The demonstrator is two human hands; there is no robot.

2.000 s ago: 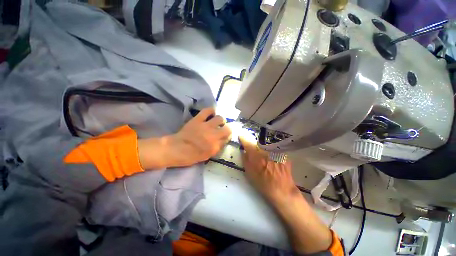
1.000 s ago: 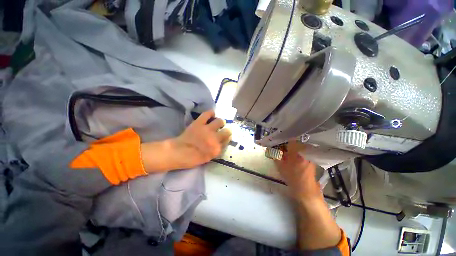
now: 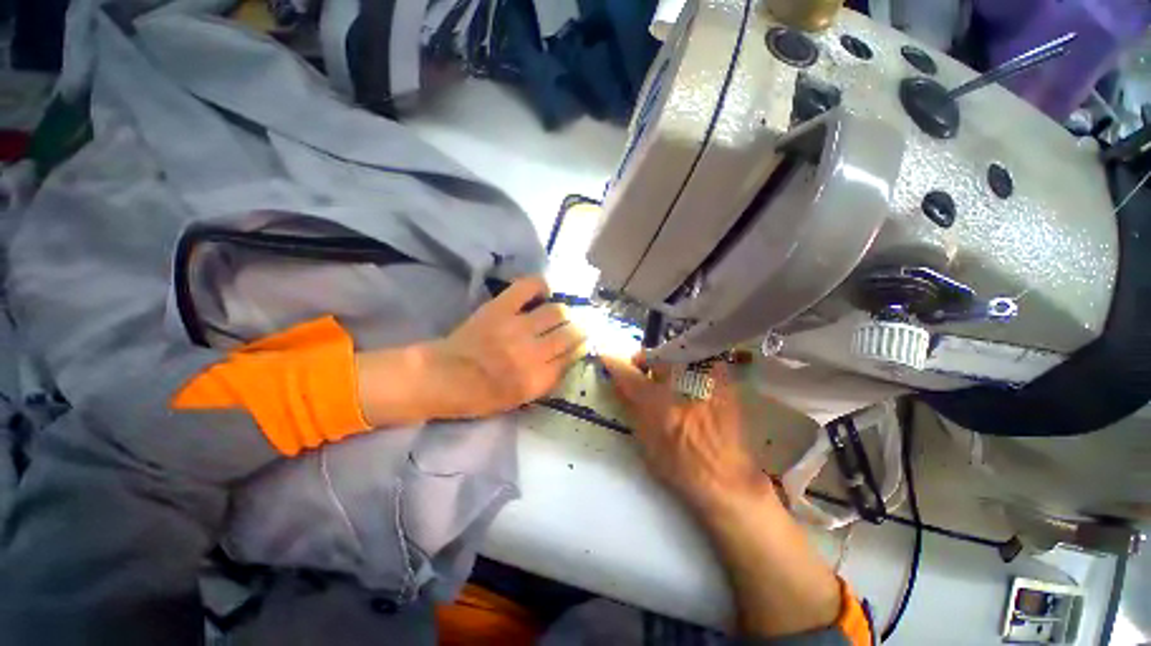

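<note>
A large grey garment (image 3: 303, 164) with a dark-edged opening lies heaped at the left and over the table edge. My left hand (image 3: 515, 351) is at the garment's right end, fingers bent over the cloth just left of the needle area. The sewing machine (image 3: 783, 215) is off-white and speckled. My right hand (image 3: 688, 423) lies below the machine head, fingertips at the bright needle area, close to my left fingertips. Glare and the machine head hide the needle and whatever the right fingertips touch.
Black thread snips (image 3: 858, 469) and a pale cloth loop lie right of my right hand. A black cable (image 3: 919, 555) runs to the table's front edge near a small white box (image 3: 1043, 612). Dark and striped cloth (image 3: 568, 57) lies behind; a purple lump (image 3: 1054, 51) is at the back right.
Since a second ago my right hand has moved left, from beside the machine's lower knob back to the needle area. My left hand and the garment have hardly moved.
</note>
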